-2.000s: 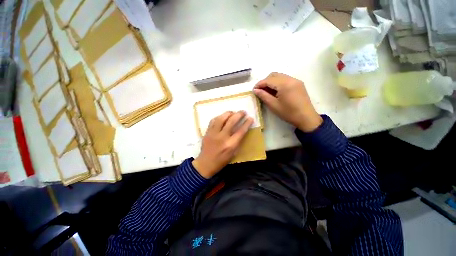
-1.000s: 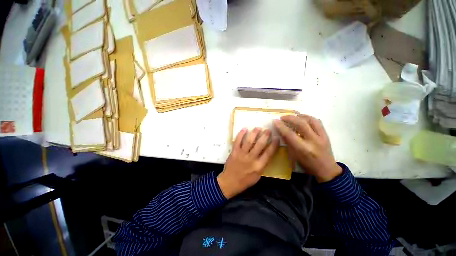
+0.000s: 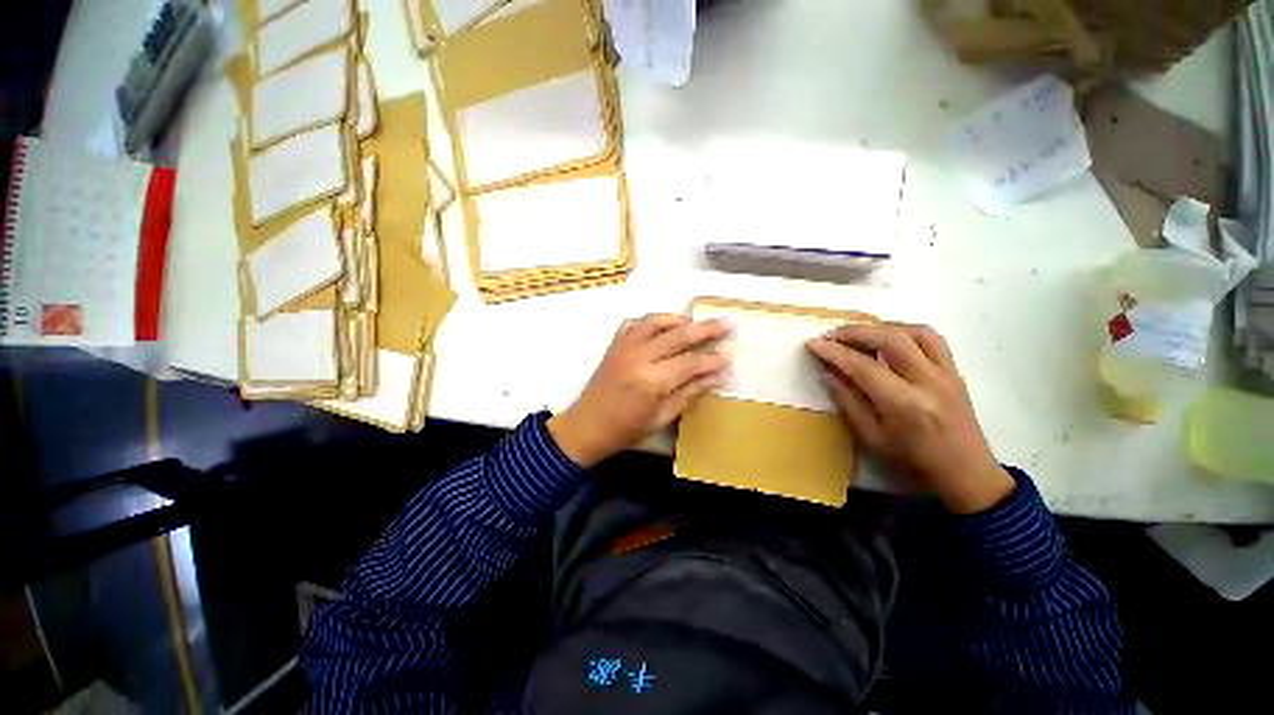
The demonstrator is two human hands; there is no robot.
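Note:
A tan leather panel lies at the table's front edge, its near end reaching over the edge. A white stiffener card lies on its far half, with a narrow tan border beyond it. My left hand rests on the left side of the card with bent fingers. My right hand presses its fingertips on the card's right side and covers the panel's right edge. The white stiffener stack stands just beyond the panel.
Finished panels lie in overlapping rows at left. A calendar and a grey keyed device are at far left. A glue bottle, a yellow-green bottle, a paper slip and a brown board are at right.
The view has shifted, so the table things sit further right. My hands have moved apart, from close together over the card to its left and right sides. More of the card and panel shows.

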